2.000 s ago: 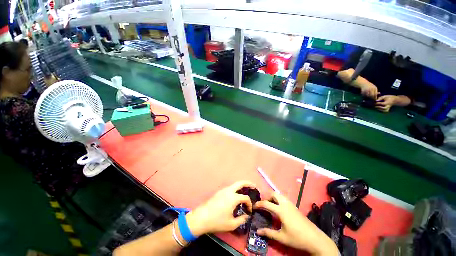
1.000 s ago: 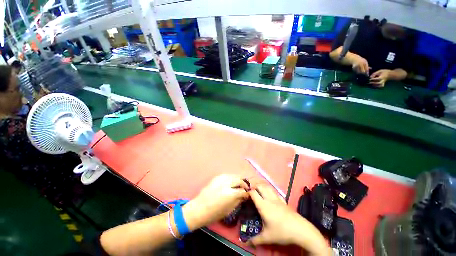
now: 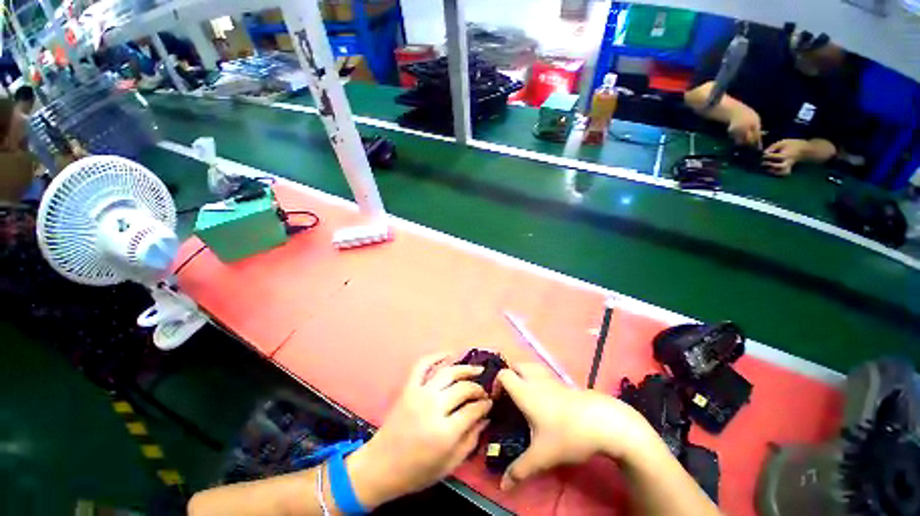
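Note:
A black device body [image 3: 484, 369] is between my two hands at the front edge of the red mat. Its black cover with a small pale label [image 3: 506, 450] hangs below it, beside my right hand. My left hand [image 3: 432, 423] has its fingers curled around the body's left side and wears a blue wrist band. My right hand [image 3: 570, 423] holds the body's right side, with the thumb down by the cover. The fingers hide much of the device, so the join between body and cover cannot be seen.
More black devices [image 3: 698, 348] lie on the red mat [image 3: 424, 292] at right, near a grey-green machine [image 3: 857, 443]. A thin pale strip [image 3: 538, 348] lies behind my hands. A white fan [image 3: 111, 224], green box [image 3: 242, 224] and post [image 3: 338, 121] stand left. A person works across the green conveyor [image 3: 484, 191].
The fingers of my left hand have spread and curled around the body, which shows more on top. My hands and the cover remain near the mat's front edge. The camera view has shifted slightly.

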